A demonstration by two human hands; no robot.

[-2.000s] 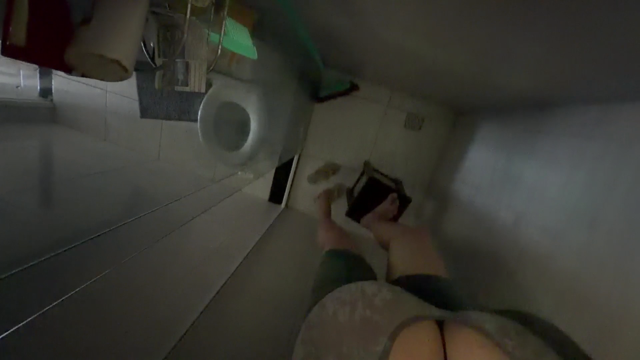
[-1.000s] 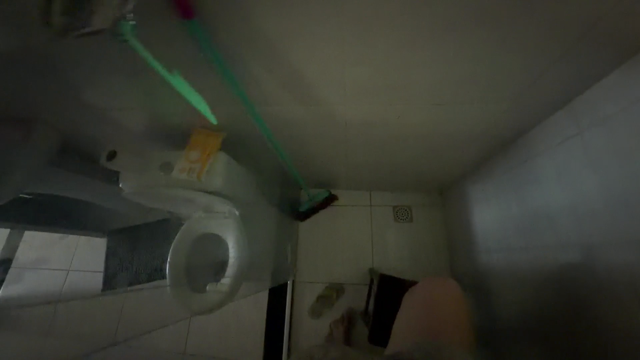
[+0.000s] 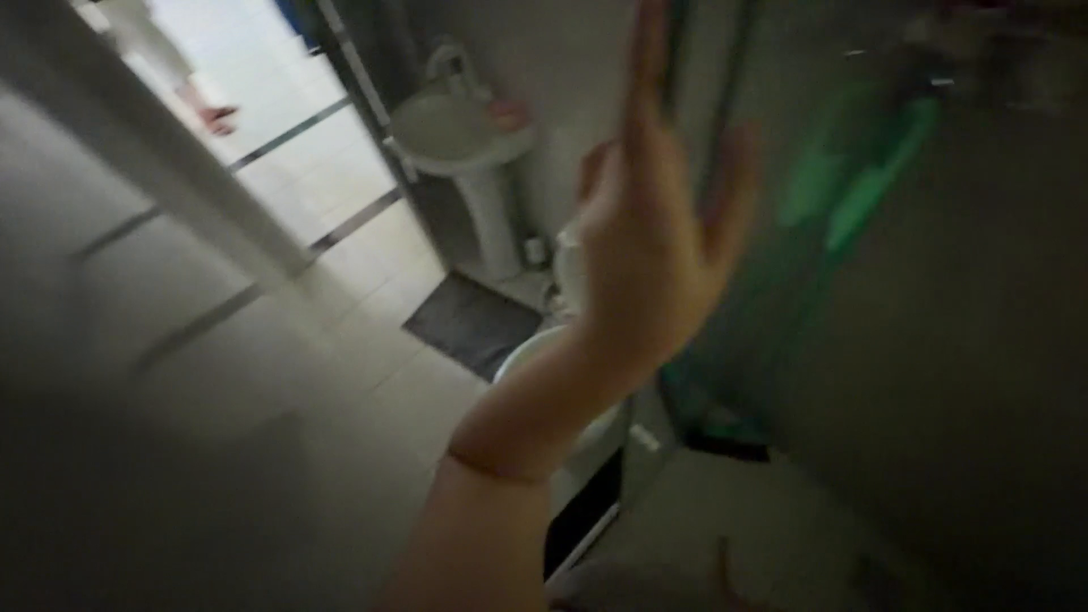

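My left hand [image 3: 650, 246] is raised near the middle of the head view, blurred, its fingers pointing up and apart. A thin band circles the wrist. Nothing shows in its grasp. Right beside the fingers runs a dark upright edge [image 3: 731, 85], perhaps of a glass panel; whether they touch it, I cannot tell. Behind the wrist, a white toilet [image 3: 531, 348] is partly hidden. Green long-handled cleaning tools [image 3: 875, 187] appear blurred to the right of the hand. My right hand is out of view.
A white pedestal washbasin [image 3: 459, 136] stands beyond the hand, with a grey mat [image 3: 472, 323] on the tiles before it. At the upper left is a bright doorway [image 3: 297, 102], where another person's hand [image 3: 217, 115] shows. A dark threshold strip [image 3: 586, 510] crosses the floor below.
The view has swung toward the washbasin and doorway. My left hand, not seen one second ago, now shows raised in the middle.
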